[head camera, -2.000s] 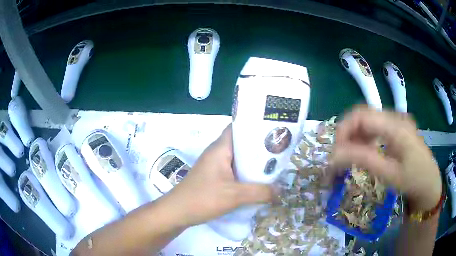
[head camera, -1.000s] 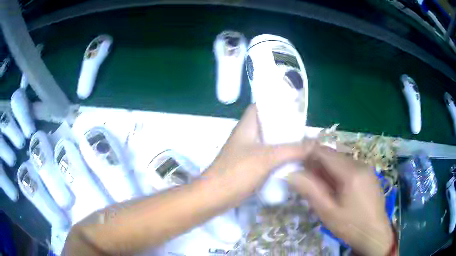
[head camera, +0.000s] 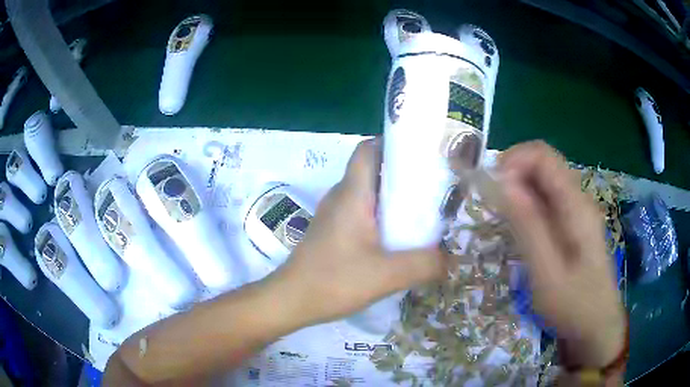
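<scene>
My left hand (head camera: 355,227) is closed around the handle of a white handset (head camera: 420,159) and holds it upright above the bench, head end up. The handset's panel faces right, with a display (head camera: 466,106) showing yellow-green marks and a round button (head camera: 463,145) below it. My right hand (head camera: 552,227) is just right of the handset, blurred. Its fingertips are near the round button; a small tan blur shows there, and I cannot tell if it is held. Beige-brown film scraps (head camera: 461,325) lie heaped below. The blue scrap tray (head camera: 522,291) is mostly hidden behind my right hand.
Several white handsets (head camera: 185,215) lie in a group at the left. Another handset (head camera: 278,219) lies near my left forearm. More handsets stand spaced on the dark green belt (head camera: 287,68) behind. White printed paper (head camera: 318,370) covers the bench. A crinkled clear bag (head camera: 652,238) is at the right.
The held handset has turned so its side and lit display show. My right hand has moved from the handle's lower end up and right. Belt handsets have shifted in view.
</scene>
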